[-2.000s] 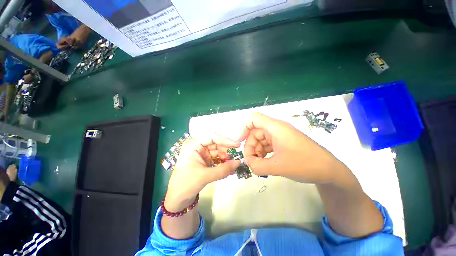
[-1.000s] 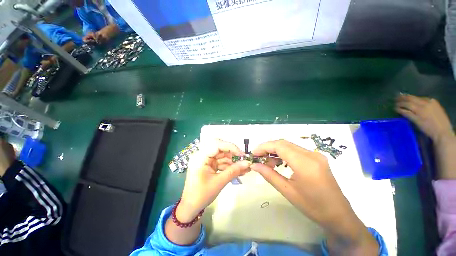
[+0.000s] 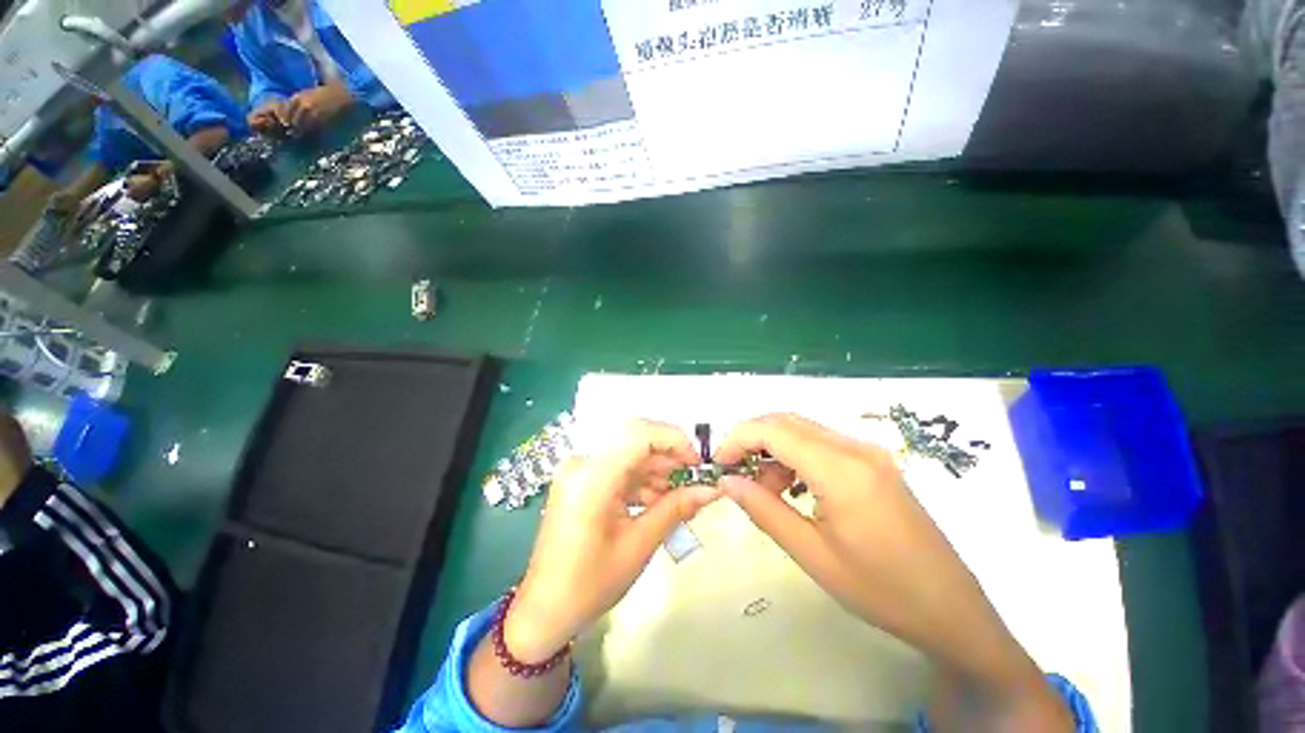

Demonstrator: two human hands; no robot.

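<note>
A small green circuit board [image 3: 701, 474] is held between my two hands above the white work mat [image 3: 859, 630]. A small black camera module with a dark strip [image 3: 703, 437] sticks up from the board's far side. My left hand [image 3: 616, 494] pinches the board's left end. My right hand [image 3: 823, 487] pinches its right end; the fingers hide part of the board. A small pale rectangular piece [image 3: 683, 541] shows just below my left fingertips. A thin small loop [image 3: 756, 607] lies on the mat.
Loose camera modules [image 3: 933, 437] lie on the mat's right part, beside the blue bin [image 3: 1109, 455]. A board cluster [image 3: 527, 464] sits at the mat's left edge. A black tray [image 3: 336, 473] is at left. An instruction sheet [image 3: 773, 86] hangs ahead. Other people work at the left.
Both hands stay on the board, which lies level between them after the earlier raised grip. The other person's hand beyond the blue bin has gone from view. The camera view has shifted.
</note>
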